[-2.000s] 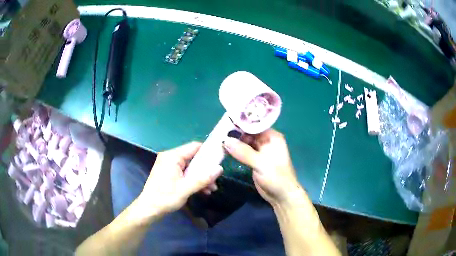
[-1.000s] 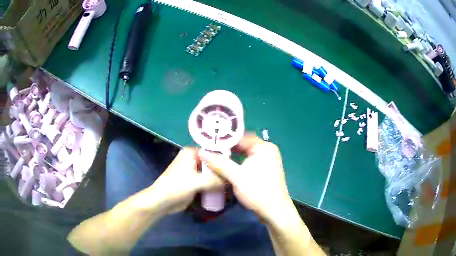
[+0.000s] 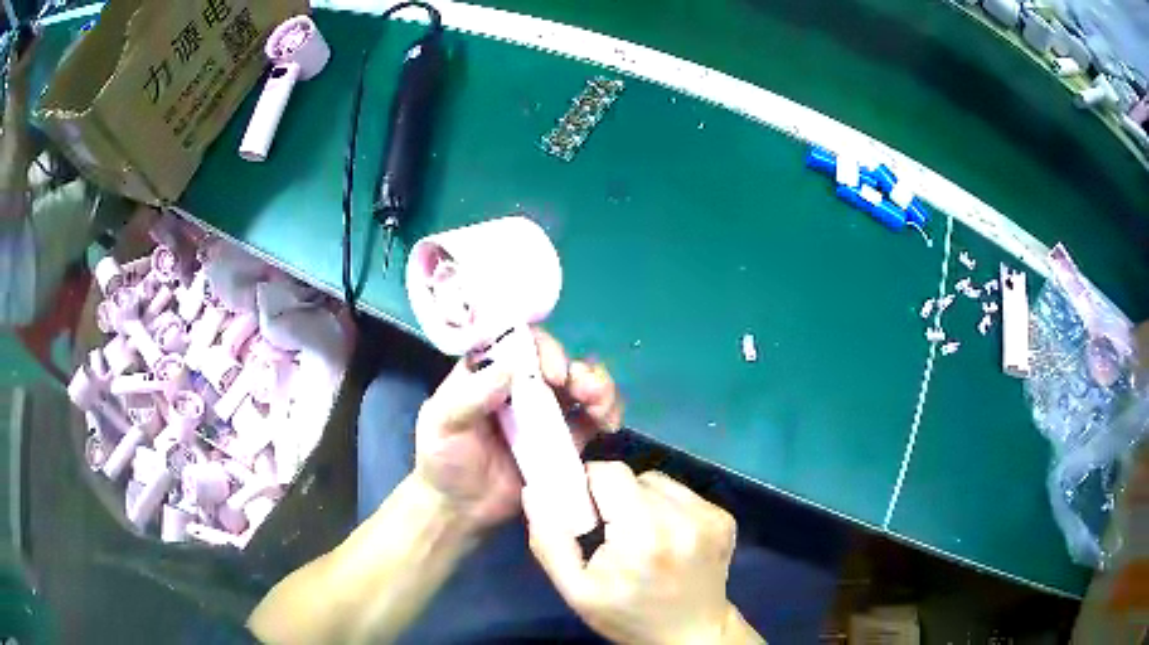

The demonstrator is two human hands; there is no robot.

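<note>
A pale pink fan body [image 3: 514, 280] is held above my lap at the table's near edge, its round head up and turned to the left. My left hand [image 3: 485, 428] is closed around the upper handle just below the head. My right hand [image 3: 649, 542] grips the lower end of the handle. The handle slants down to the right, and the fingers hide part of it. A tiny pale piece [image 3: 750, 347] lies alone on the green mat to the right of the fan.
Black electric screwdriver [image 3: 406, 139], whole pink fan [image 3: 280, 95] by the carton [image 3: 151, 95], board panel [image 3: 582, 117], blue batteries [image 3: 869, 189], small pink bits [image 3: 968, 292], handle cover [image 3: 1014, 321] and plastic bag [image 3: 1084, 416]. A bin of pink housings [image 3: 189, 403] is at lower left.
The fan's head has turned from facing me to facing left. My right hand has moved from near the head down to the handle's lower end. The view has shifted, so the table things appear displaced.
</note>
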